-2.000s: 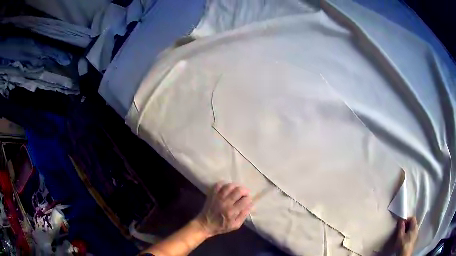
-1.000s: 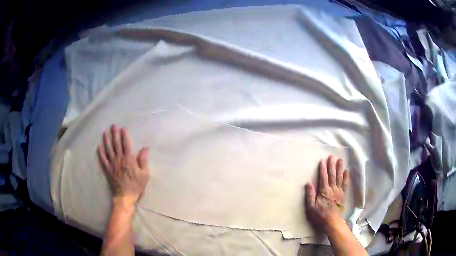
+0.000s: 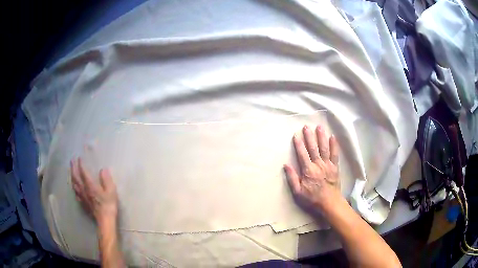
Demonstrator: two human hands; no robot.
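A large off-white main cloth (image 3: 209, 57) with soft folds covers most of the table. A flat cut piece (image 3: 209, 178) of the same pale colour lies on it, its thin edge line showing above and below, with a small step at the lower right. My left hand (image 3: 96, 191) lies on the cloth at the left, fingers apart, slightly blurred. My right hand (image 3: 316, 175) lies flat with fingers spread on the right part of the cut piece. Neither hand holds anything.
A steam iron (image 3: 437, 149) is at the right edge, with a yellowish cord (image 3: 464, 220). Dark loop handles (image 3: 412, 194) lie left of it. Crumpled pale cloth (image 3: 445, 47) is at the upper right. A brown cardboard box (image 3: 443, 225) with a blue patch is below the table edge.
The view has turned, and the iron shows more fully. My left hand, earlier bent and then flat, is now near the left end. My right hand is again flat on the piece. The far folds have shifted.
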